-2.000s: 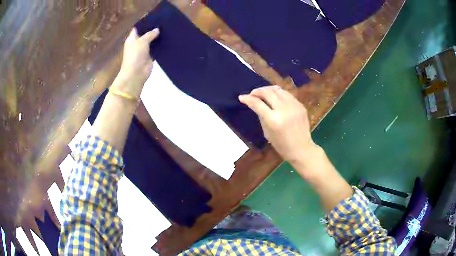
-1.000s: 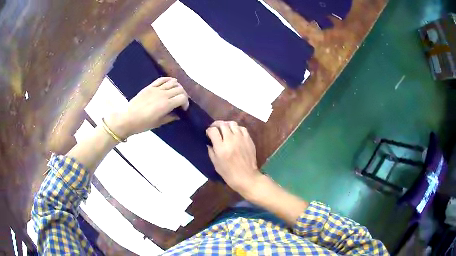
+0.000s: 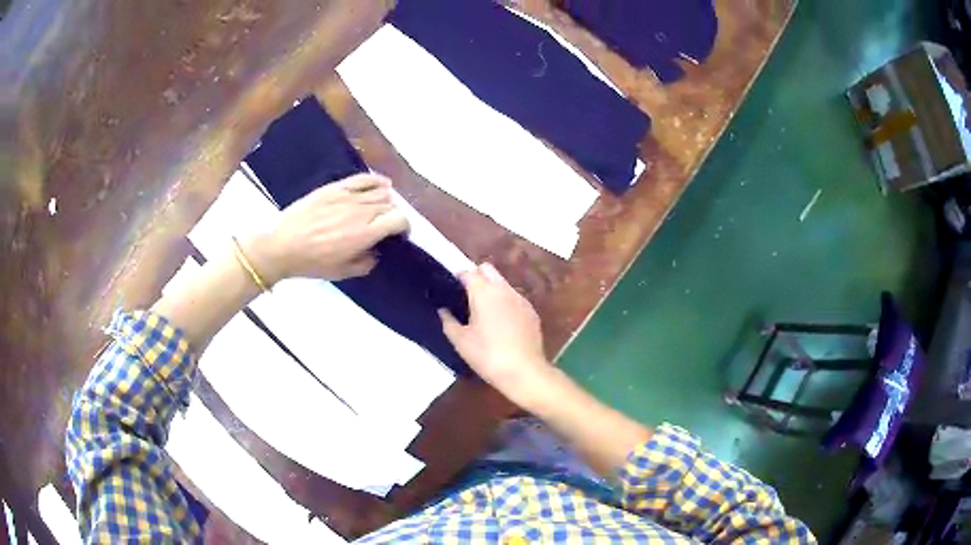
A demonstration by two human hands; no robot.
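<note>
A narrow navy panel [image 3: 303, 149] lies slantwise on the brown table. A white strip [image 3: 434, 230] shows along its right edge between my hands. My left hand [image 3: 335, 226] grips the panel's upper right edge with curled fingers. My right hand [image 3: 495, 323] pinches the same edge lower down; its fingertips partly cover the cloth. White cut pieces [image 3: 394, 357] lie against the panel's left side, partly under my left forearm.
A white panel [image 3: 468, 144] and a broader navy panel [image 3: 532, 80] lie just beyond. Another navy piece [image 3: 649, 32] is at the top. The table edge [image 3: 681, 192] curves on the right. A stool [image 3: 804, 367] and a cardboard box [image 3: 910, 117] stand on the green floor.
The larger navy panel was let go and lies farther up. Both hands moved to the narrow navy panel. Since one second ago, a white strip has appeared along its right edge.
</note>
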